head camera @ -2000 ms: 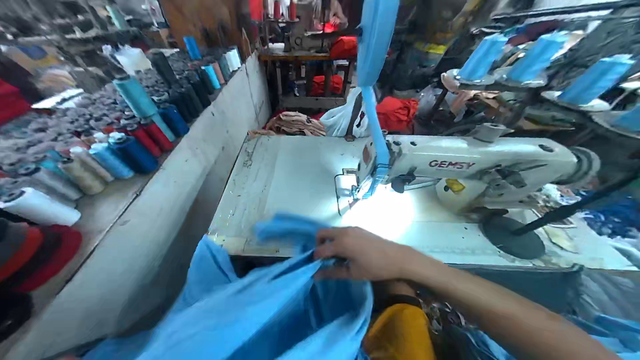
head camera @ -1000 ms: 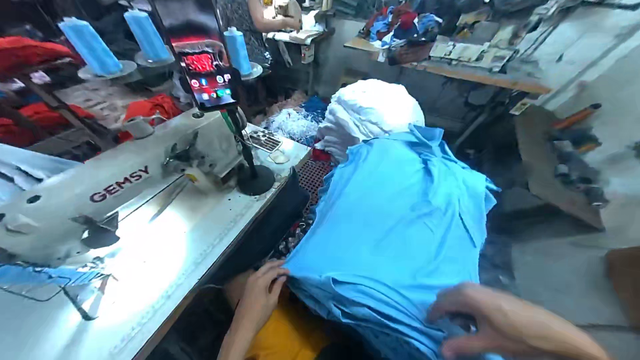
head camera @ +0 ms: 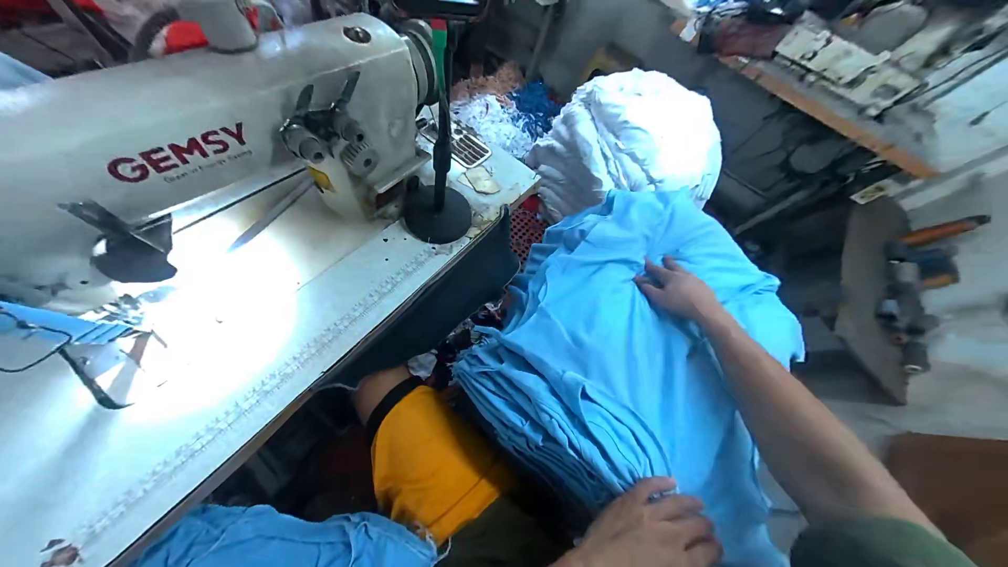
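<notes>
A thick stack of light-blue fabric pieces lies beside the sewing table. My right hand rests on top of it with fingers apart, the forearm reaching in from the lower right. At the near edge of the stack, my left hand has its fingers curled over bunched cloth; its fingertips are partly hidden. More light-blue cloth lies at the bottom left, by my leg. On the left stands a Gemsy industrial sewing machine, its lamp lighting the white tabletop. Neither hand touches the machine.
Behind the stack sits a large white cloth bundle. A black round stand base is at the table's corner, holding a phone partly cut off above. Another worktable is at the upper right, with a board carrying tools or spools below it.
Two seconds ago a hand held blue cloth before the machine; the view has since swung right. My right hand has moved farther onto the stack, and my left hand from its left corner to the near edge.
</notes>
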